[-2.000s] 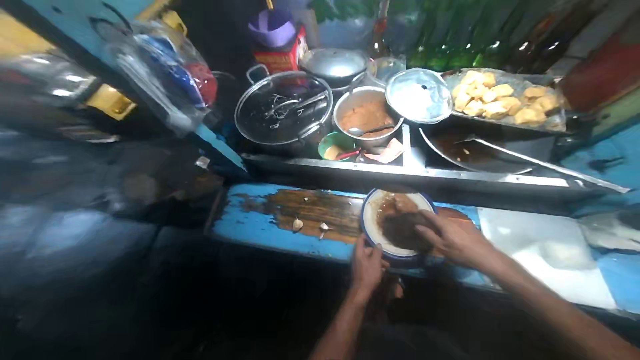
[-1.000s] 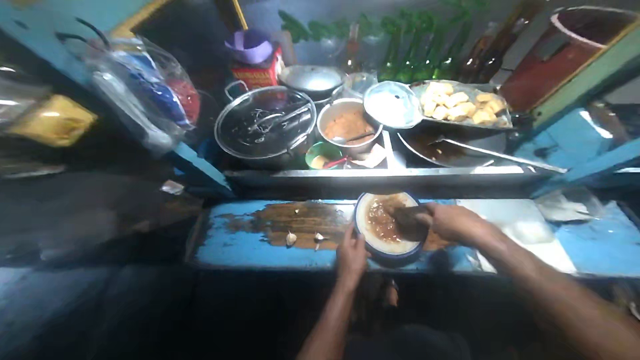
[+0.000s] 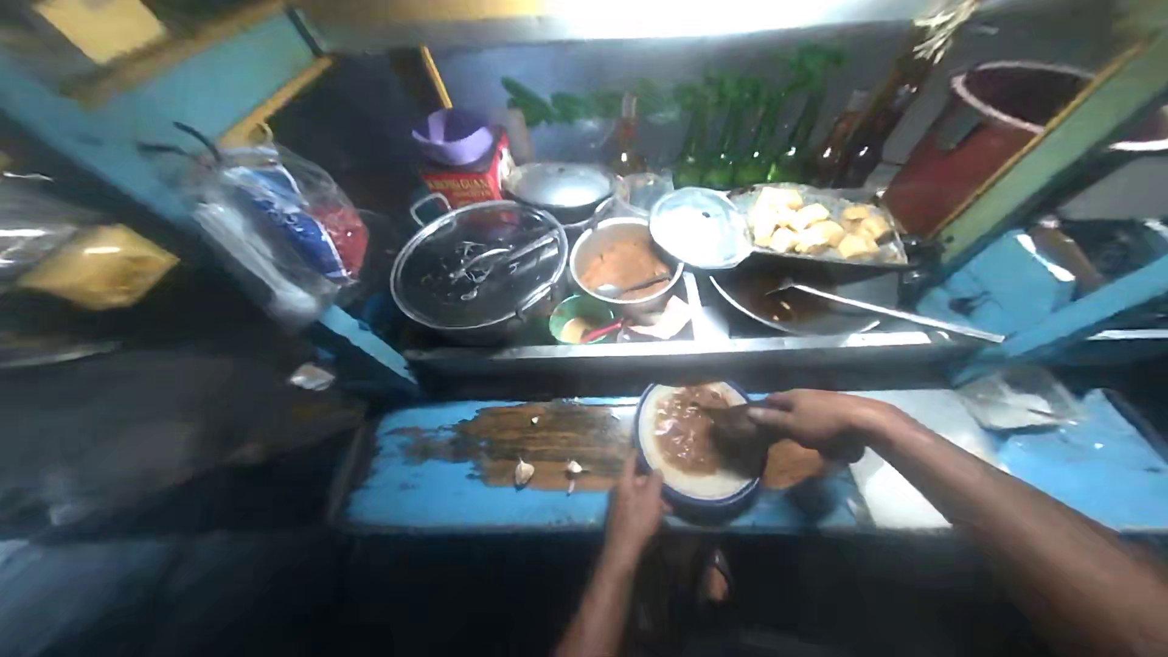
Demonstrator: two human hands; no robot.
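Note:
A white plate with a blue rim [image 3: 650, 456] is tilted over the blue wooden ledge, with brown sauce [image 3: 686, 429] spread on it. My left hand [image 3: 636, 502] grips the plate's lower left edge. In my right hand [image 3: 812, 420] is a dark, blurred tool [image 3: 737, 436], perhaps a pestle or a scoop, whose far end lies in the sauce. A brown round surface [image 3: 792, 464] shows partly beneath my right hand. Left of the plate, garlic cloves [image 3: 524, 472] lie on the worn bare wood of the ledge [image 3: 411, 497].
Behind a metal edge [image 3: 639, 350] stand a glass-lidded pot [image 3: 479, 265], a pot of orange-brown sauce [image 3: 625, 260], a green cup [image 3: 581, 319], a wok with a long-handled ladle [image 3: 894, 310] and a tray of fried tofu-like pieces [image 3: 817, 224]. White paper [image 3: 899, 474] lies at the right.
The dark tool has shifted on the plate, and more of the sauce shows than two seconds ago. My left hand stays on the plate's edge. The view has moved.

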